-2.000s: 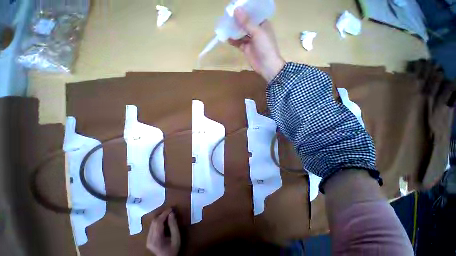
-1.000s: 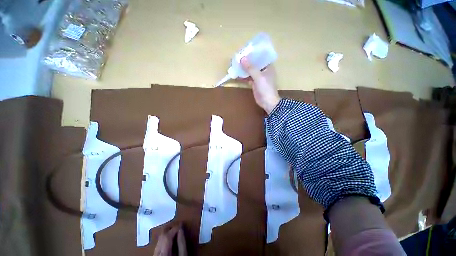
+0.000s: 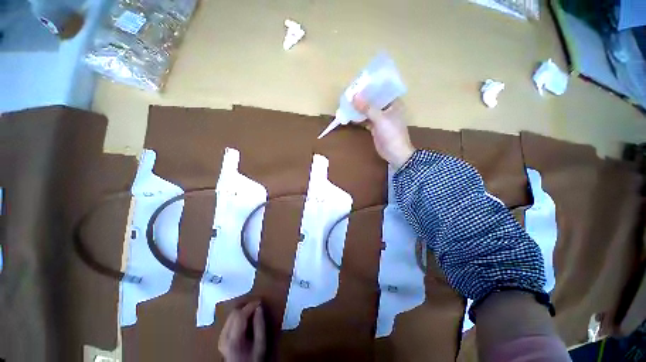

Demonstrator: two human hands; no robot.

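My right hand (image 3: 386,127) is shut on a translucent white glue bottle (image 3: 372,88), tilted with its thin nozzle pointing down and left. The nozzle tip is over the upper part of the brown bag panels (image 3: 276,134); contact cannot be told. The panels lie overlapped in a row. White shaped pieces (image 3: 320,244) lie on them, with dark curved handles (image 3: 246,233) looping between. My left hand (image 3: 243,332), cut off by the bottom edge, rests on the brown panels with fingers bent; whether it holds anything cannot be told.
Crumpled paper scraps (image 3: 491,92) lie on the tan table (image 3: 241,63) beyond the panels. A clear plastic bag of parts (image 3: 138,46) is at the upper left, beside a white surface (image 3: 42,78) bearing a brownish round thing. Plastic-covered items are at the upper right.
My right hand has brought the bottle down from above the bare table to over the panels' upper part. The camera view has shifted. My left hand stays near the bottom.
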